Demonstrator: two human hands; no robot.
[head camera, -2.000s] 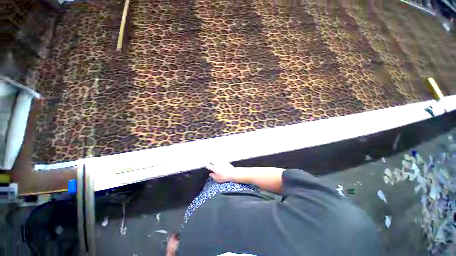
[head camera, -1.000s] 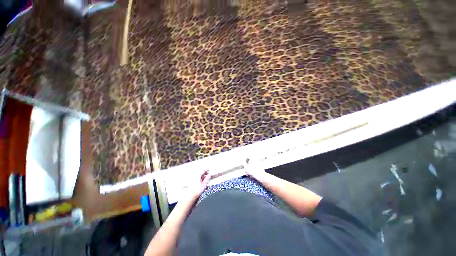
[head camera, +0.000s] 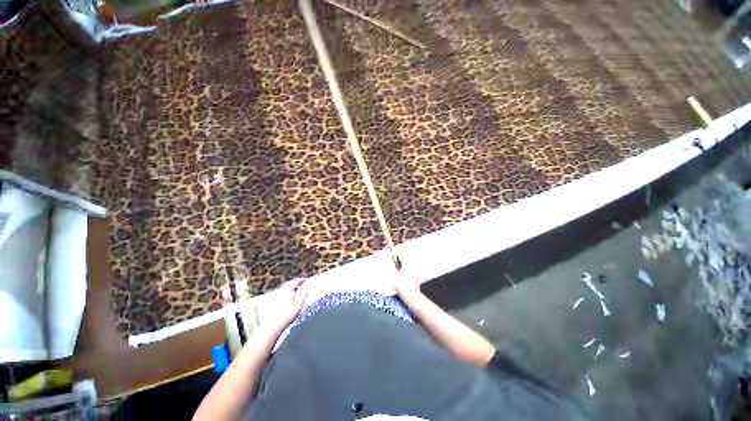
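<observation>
Leopard-print fabric (head camera: 329, 164) covers the table, with white underlay paper (head camera: 510, 228) along its near edge. My right hand (head camera: 405, 284) is at the near end of a long pale wooden stick (head camera: 356, 148), its fingers closed around the end. The stick runs away from me across the fabric to the top of the picture. My left hand (head camera: 295, 298) is at the near table edge, over the paper; its fingers are small and blurred, so I cannot tell if it holds anything.
A metal bar (head camera: 240, 316) with a blue piece (head camera: 221, 358) is left of my left hand. Another thin stick (head camera: 379, 23) lies on the far fabric. A short yellow block (head camera: 699, 111) is far right. White paper (head camera: 41, 271) is at the left end. Scraps (head camera: 712, 263) lie on the floor.
The long stick now lies across the fabric from my right hand; a second ago a stick lay along the white paper to the right. My left hand has moved left in the view.
</observation>
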